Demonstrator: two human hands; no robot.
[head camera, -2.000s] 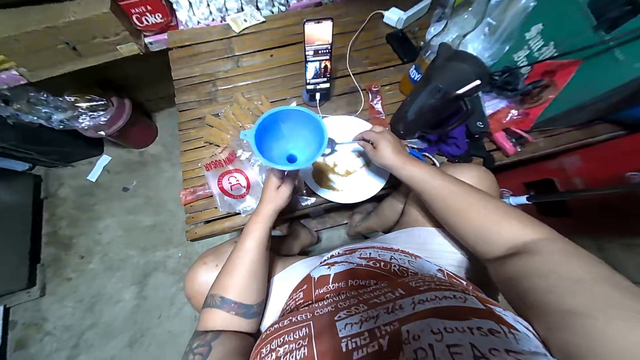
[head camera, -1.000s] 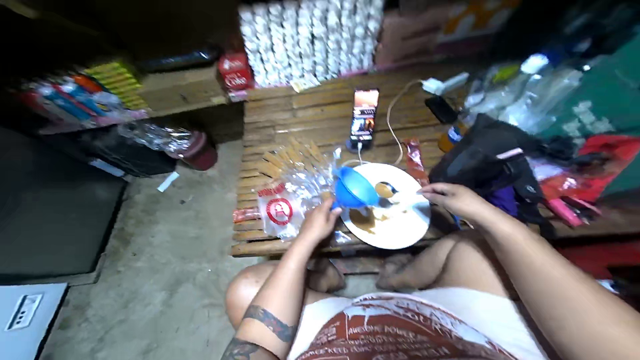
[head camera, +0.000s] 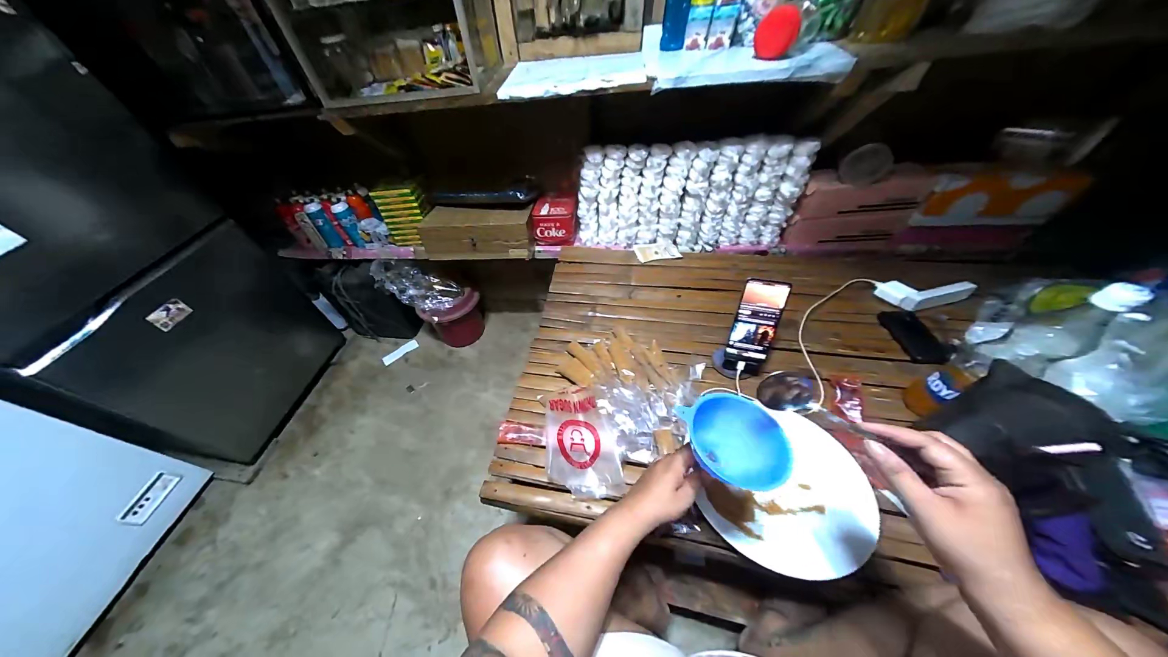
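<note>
My left hand (head camera: 671, 488) holds a blue plastic funnel (head camera: 741, 442) by its underside, over the left part of a white plate (head camera: 826, 538). Brown sugar-like powder (head camera: 735, 506) lies on the plate beside and below the funnel. My right hand (head camera: 949, 484) grips the handle of a metal spoon (head camera: 787, 392), whose bowl is raised near the plate's far edge. Left of the funnel lie a clear plastic bag with red print (head camera: 579, 443) and several narrow tubes of brown material (head camera: 620, 356). What the funnel's spout reaches is hidden.
On the bamboo table (head camera: 666, 292) a phone (head camera: 757, 324) stands upright with a charging cable. A second phone (head camera: 912, 338), an orange bottle (head camera: 933, 391) and a black bag (head camera: 1013, 429) are at the right. Wrapped rolls (head camera: 698, 193) line the back shelf.
The spoon has moved from over the plate to near its far edge. The view has tilted up, bringing more of the shelves into sight.
</note>
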